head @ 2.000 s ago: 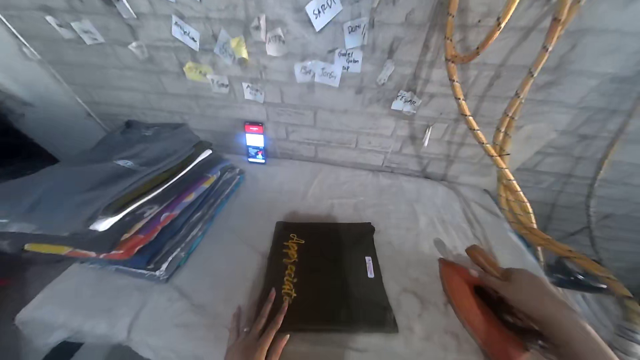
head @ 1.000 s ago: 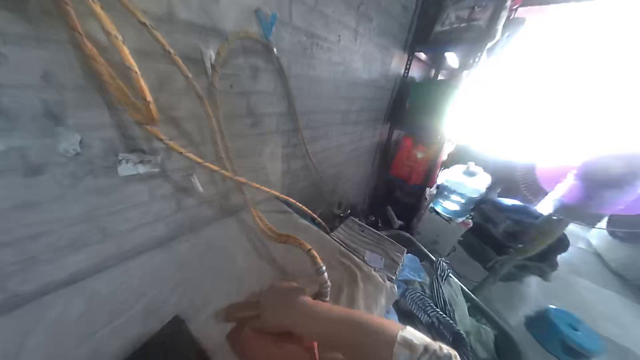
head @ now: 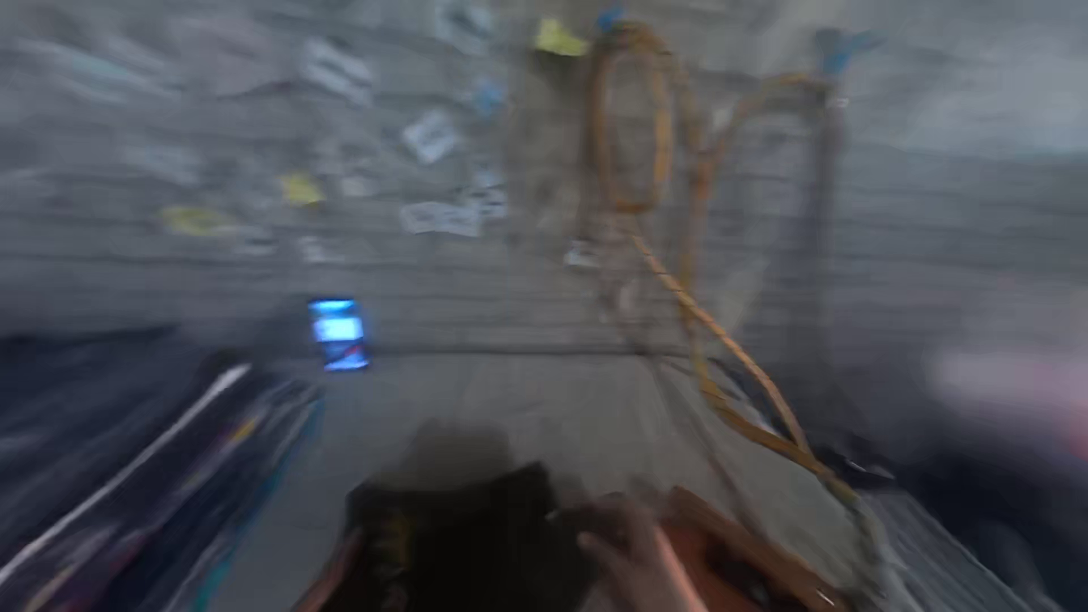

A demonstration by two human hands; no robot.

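A dark folded garment [head: 476, 544] with yellowish lettering lies at the bottom middle, on the light cloth of the ironing surface [head: 510, 391]. My left hand [head: 336, 578] is at its left edge, mostly cut off by the frame. At its right edge is my right hand [head: 637, 552], with fingers at the dark cloth; blur hides whether they pinch it. Just right of that hand rests a clothes iron [head: 722, 552] with an orange-brown body, and my right hand is off its handle.
A tall stack of folded clothes [head: 153, 476] stands at the left. A lit phone [head: 340, 334] leans against the wall behind. A cloth-covered yellow cord [head: 739, 353] hangs from the wall and runs down at the right. Striped cloth [head: 943, 544] lies at the lower right.
My right hand was on the iron and is now at the garment's right edge, with the iron let go. The view swung right, then back.
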